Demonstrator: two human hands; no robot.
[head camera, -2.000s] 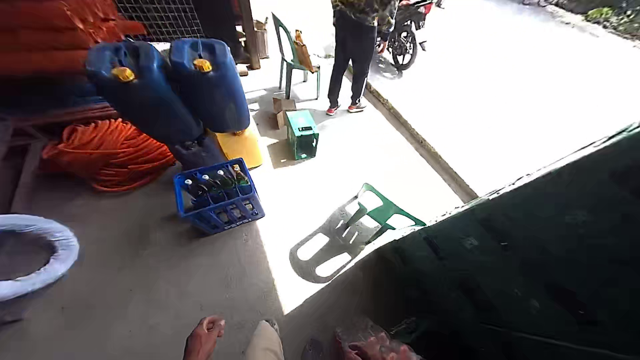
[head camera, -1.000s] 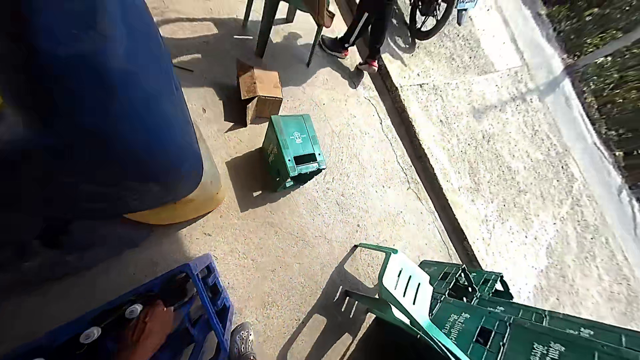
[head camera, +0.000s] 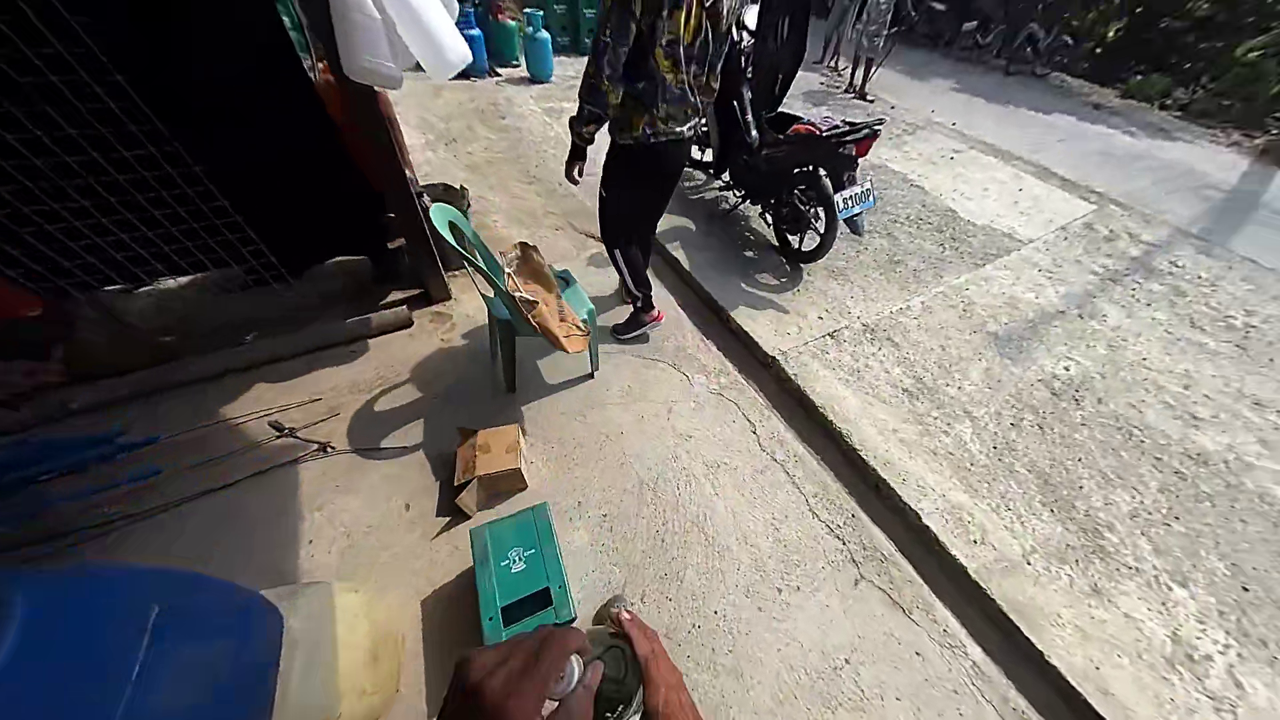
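At the bottom edge, my left hand (head camera: 520, 672) is curled around a bottle with a pale round cap (head camera: 567, 677). Against its right side, my right hand (head camera: 658, 672) grips a dark green glass bottle (head camera: 620, 680), cut off by the frame. How far the two bottles overlap cannot be told. Just beyond my hands a green plastic crate (head camera: 518, 565) stands on the concrete, with a hand slot facing me. Behind it lies a small cardboard box (head camera: 495, 458) with its flaps loose.
A green plastic chair (head camera: 470, 240) holds a brown paper bag (head camera: 540, 295). A person (head camera: 650, 130) stands beside it, near a parked motorcycle (head camera: 800, 190). A narrow gutter (head camera: 840, 430) crosses the ground on the right. A blue container (head camera: 140, 640) is at lower left; gas cylinders (head camera: 537, 45) stand far back.
One second ago a hand was over the bottles in the blue crate; now both hands are near the green crate, holding bottles. The view has swung up toward the chair.
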